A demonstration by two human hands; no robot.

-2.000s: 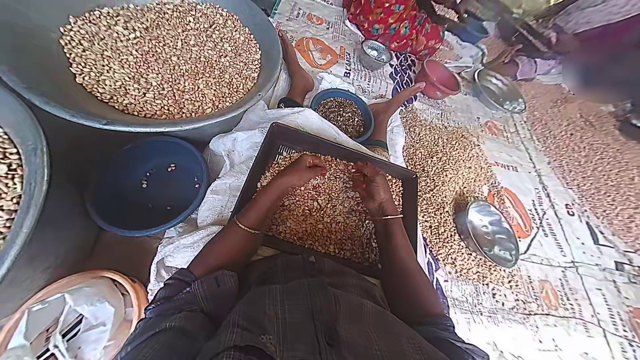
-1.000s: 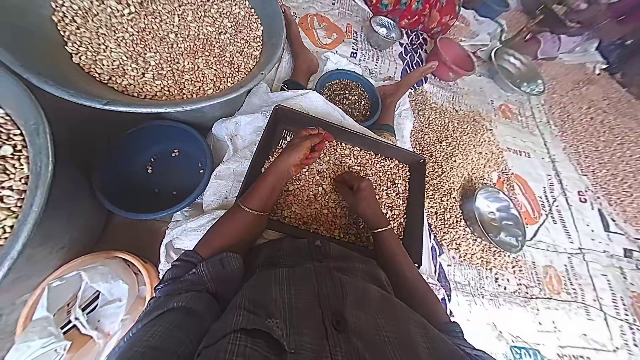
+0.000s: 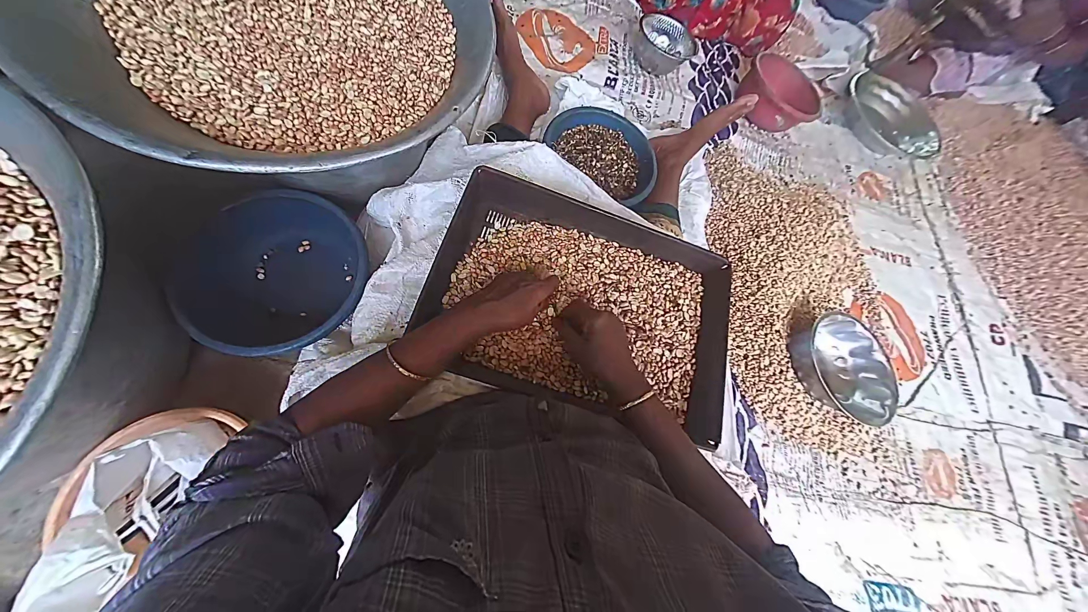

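Observation:
A dark rectangular tray (image 3: 712, 340) holding shelled nuts or kernels (image 3: 629, 263) lies tilted across my lap. Low over the kernels at the tray's middle is my left hand (image 3: 518, 299), its fingers pointing right. Just right of it my right hand (image 3: 593, 340) touches the kernels, with its fingers curled. The fingertips of both hands are close together, and whether either holds a kernel cannot be made out. Beyond the tray's far edge sits a small blue bowl (image 3: 643, 144) of darker bits.
Large metal basins (image 3: 408, 144) of kernels stand at the left, near a blue basin (image 3: 263, 221) with several kernels. An orange-rimmed tub (image 3: 68, 501) is lower left. Loose kernels, a steel bowl (image 3: 854, 365) and a red bowl (image 3: 778, 89) rest on printed sheeting (image 3: 960, 459). Another person's arm (image 3: 918, 72) shows upper right.
My left hand has come down from the tray's far left part toward the middle of the kernels. My right hand, near the tray's far edge two seconds ago, is now lower and beside it.

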